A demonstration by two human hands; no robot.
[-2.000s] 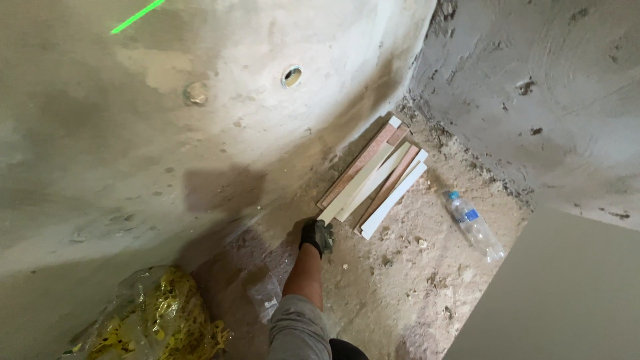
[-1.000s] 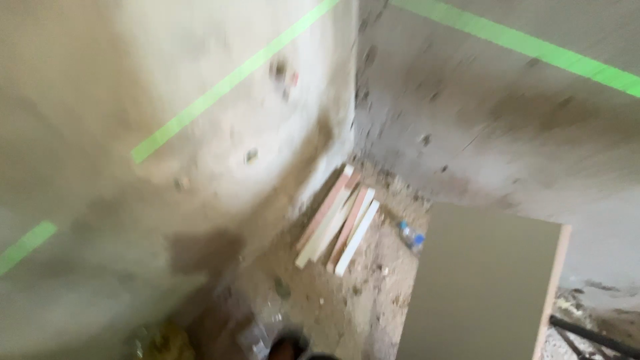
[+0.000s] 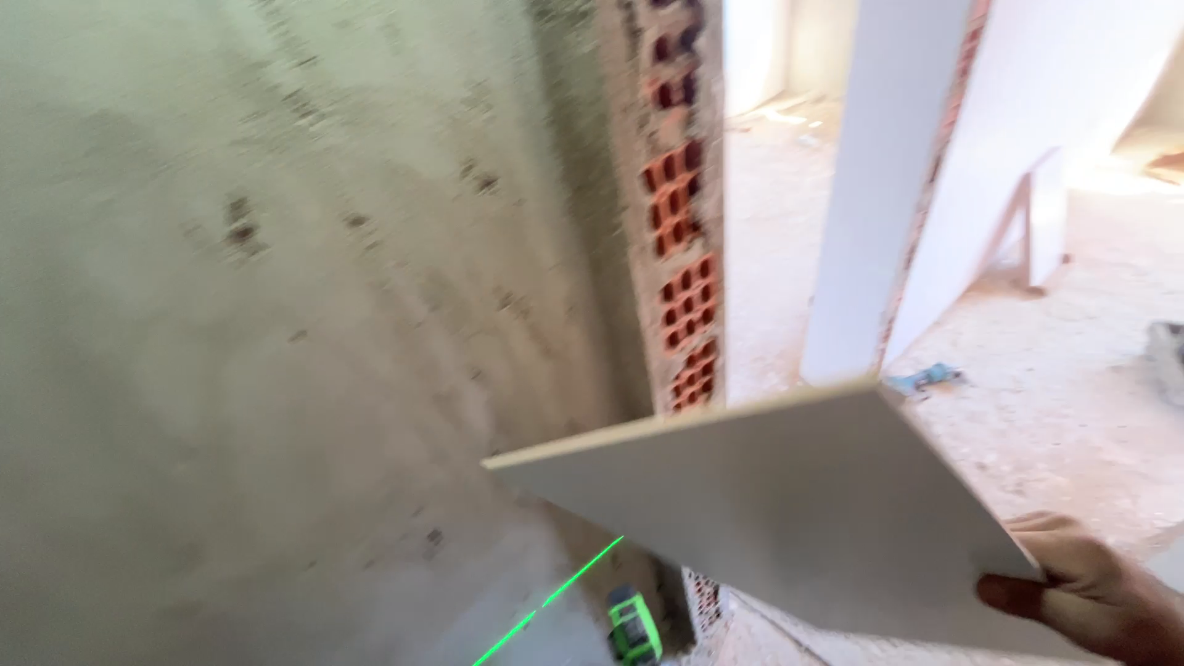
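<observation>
My right hand (image 3: 1078, 583) grips the right edge of a large flat grey tile (image 3: 795, 509), with the thumb on the near face and the fingers behind the edge. The tile is tilted and its pale top edge faces up. Behind and below it, a green laser level (image 3: 635, 629) stands low near the base of the wall. A green laser line (image 3: 578, 572) runs across the wall surface beside the level. My left hand is not in view.
A rough plastered wall (image 3: 370, 324) fills the left, ending in exposed hollow red bricks (image 3: 689, 301) at an opening. Beyond are a white partition (image 3: 879, 185), a blue tool (image 3: 930, 377) on the dusty floor, and a leaning white board (image 3: 1048, 222).
The view has swung far, from the corner with the tile strips and plastic bottle to the wall opening. The gloved hand at the strips two seconds ago is out of view.
</observation>
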